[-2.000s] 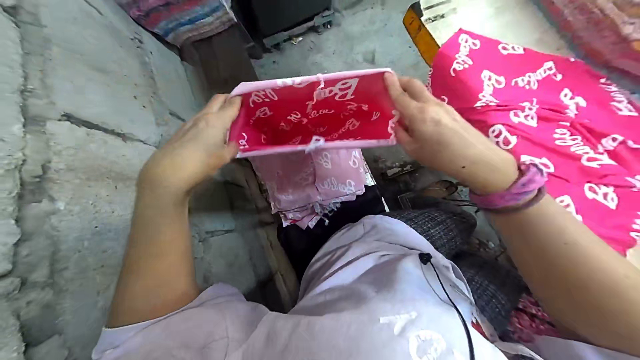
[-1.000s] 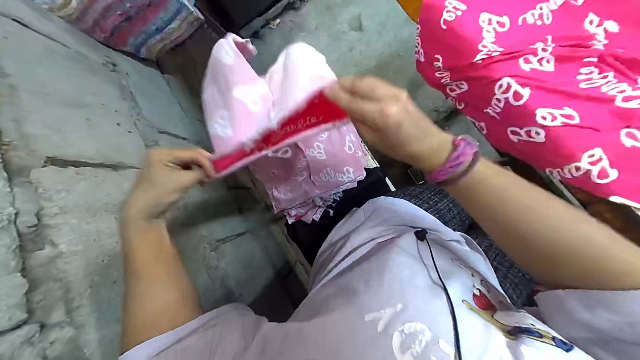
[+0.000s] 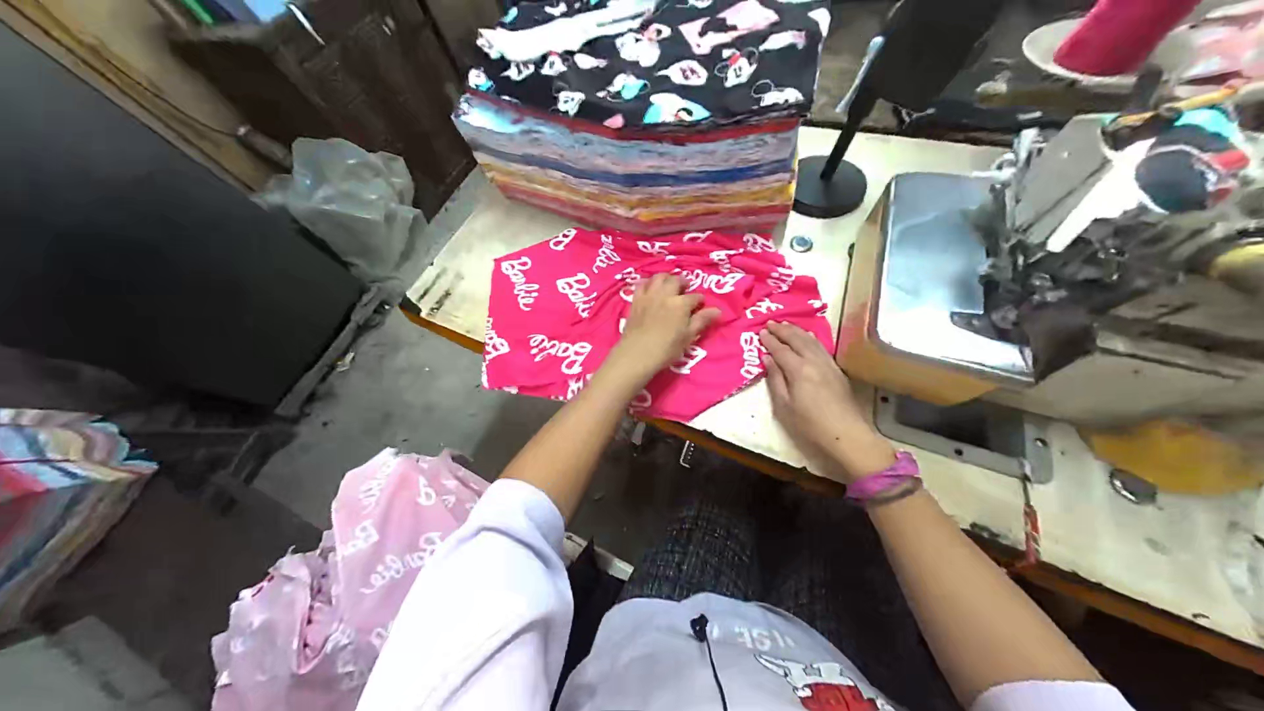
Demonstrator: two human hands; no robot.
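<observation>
Bright pink printed fabric [image 3: 553,326] with white lettering lies rumpled on the sewing machine table [image 3: 464,252]. My left hand [image 3: 664,321] rests on the middle of it, fingers bent into the folds; whether it pinches the cloth I cannot tell. At the fabric's right edge is my right hand [image 3: 805,380], its fingertips touching the cloth and its palm over the bare tabletop. Paler pink printed fabric pieces [image 3: 370,573] hang in a heap at the lower left, beside my left sleeve.
Behind the pink cloth stands a folded striped fabric stack [image 3: 642,178] with black printed fabric [image 3: 652,69] on top. An industrial sewing machine [image 3: 1106,257] stands at the right, near a black stand base [image 3: 829,186]. A plastic bag [image 3: 346,197] is at the left.
The view has swung to the table. Both hands have left the pale pink piece they held stretched a second ago and are now at the bright pink fabric.
</observation>
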